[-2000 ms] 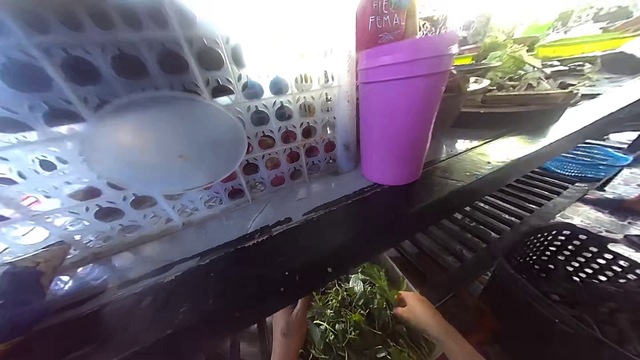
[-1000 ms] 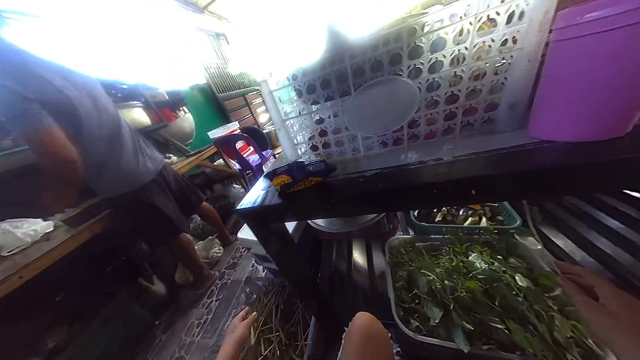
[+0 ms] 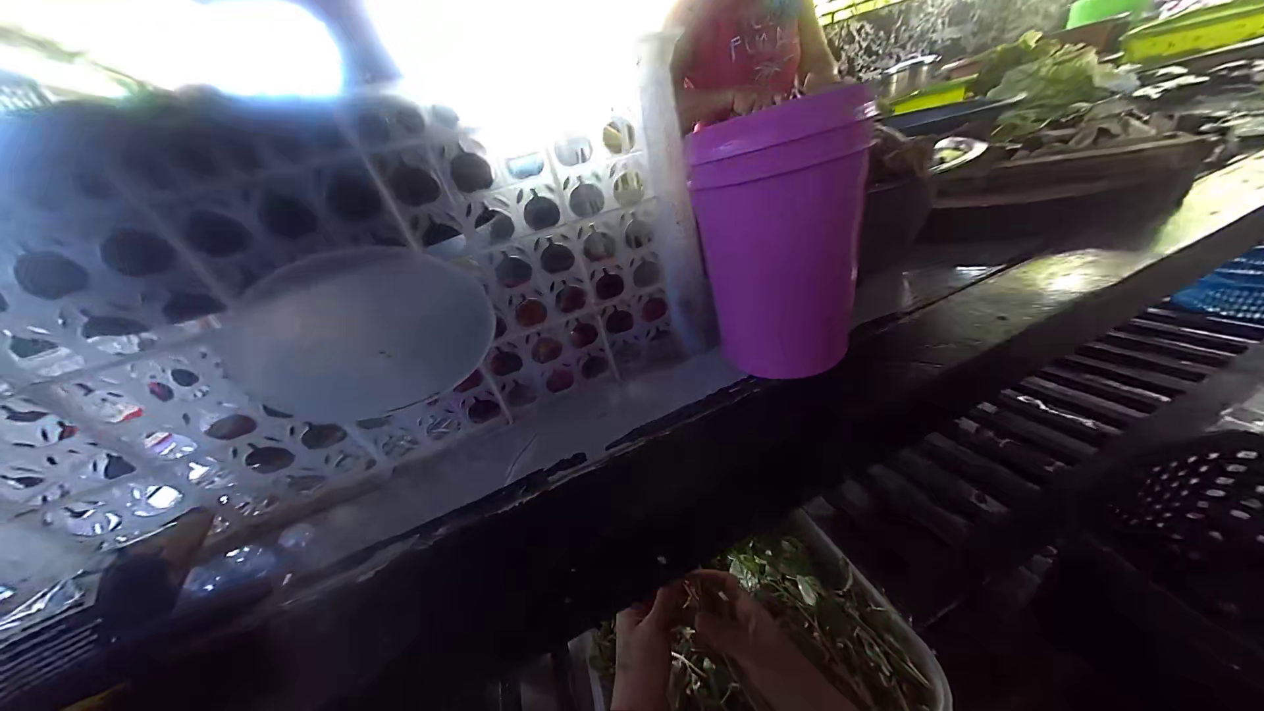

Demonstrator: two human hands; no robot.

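Observation:
At the bottom of the view, a plastic tub [image 3: 923, 657] full of leafy green stems [image 3: 839, 617] stands under the dark table edge. Both hands are over it, close together. My left hand [image 3: 652, 622] is on the left with its fingers raised toward the other hand. My right hand [image 3: 726, 612] is bent inward beside it, with some stems at its fingers. Shadow and the table edge partly hide the fingers, so the grip of either hand is unclear.
A white perforated plastic crate [image 3: 583, 257] and a purple plastic bucket [image 3: 785, 237] stand on the dark table [image 3: 948, 365]. Behind the bucket is a person in a red top [image 3: 746, 49]. A slatted shelf [image 3: 1027, 425], a black perforated basket [image 3: 1175, 533] and a wooden tray [image 3: 1076, 183] of leaves lie right.
The view has swung right since one second ago. My left hand, then apart at the left of the tub, is now over the greens beside my right hand.

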